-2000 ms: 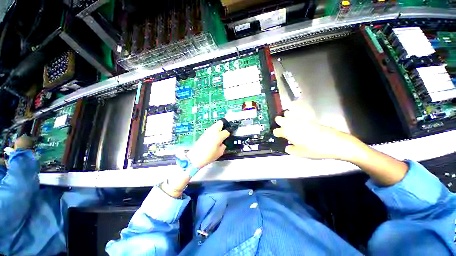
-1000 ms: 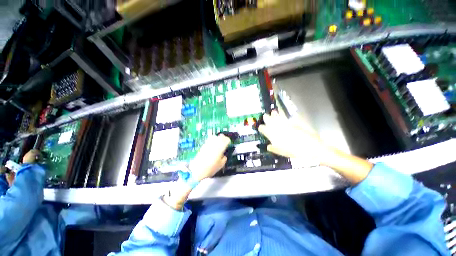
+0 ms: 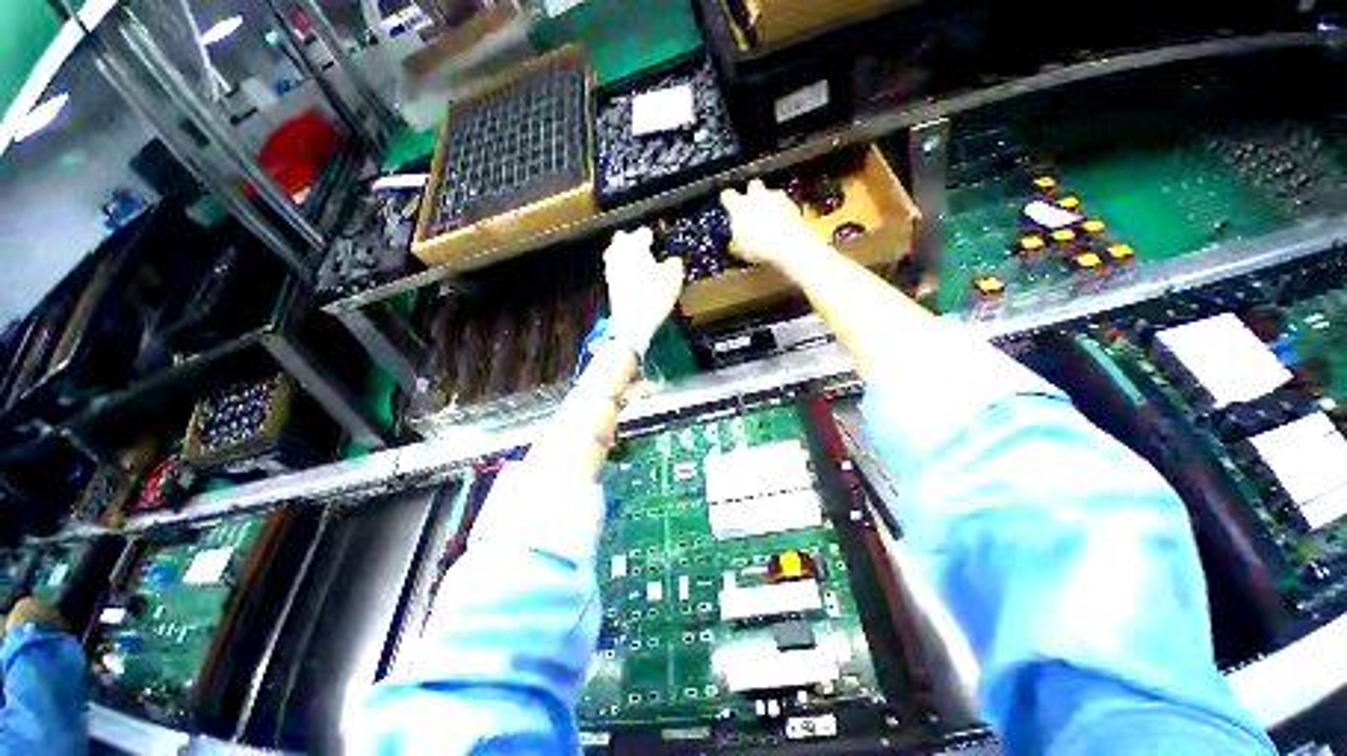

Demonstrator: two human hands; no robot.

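Note:
An open brown cardboard box (image 3: 875, 222) on the lower shelf behind the line holds black cylinders (image 3: 697, 244), likely capacitors. My left hand (image 3: 641, 284) is at the box's left end, its fingertips beside the cylinders. My right hand (image 3: 764, 225) reaches into the box from above, fingers bent down at the cylinders. Whether either hand grips any is too small to tell. The green circuit board (image 3: 665, 591) lies in its dark carrier below my arms, with white heatsinks (image 3: 761, 490) and an orange-topped coil (image 3: 793, 566). My left sleeve hides the board's left part.
A metal rail (image 3: 680, 396) runs between line and shelf. A grid tray (image 3: 510, 148) and a black bin with a white label (image 3: 665, 126) stand on the upper shelf. Another carrier board (image 3: 1223, 359) lies right. Another person's hand (image 3: 33, 612) is far left.
Both hands have left the board and moved up and away to the cardboard box behind the line. The view has tilted up, showing more of the shelves.

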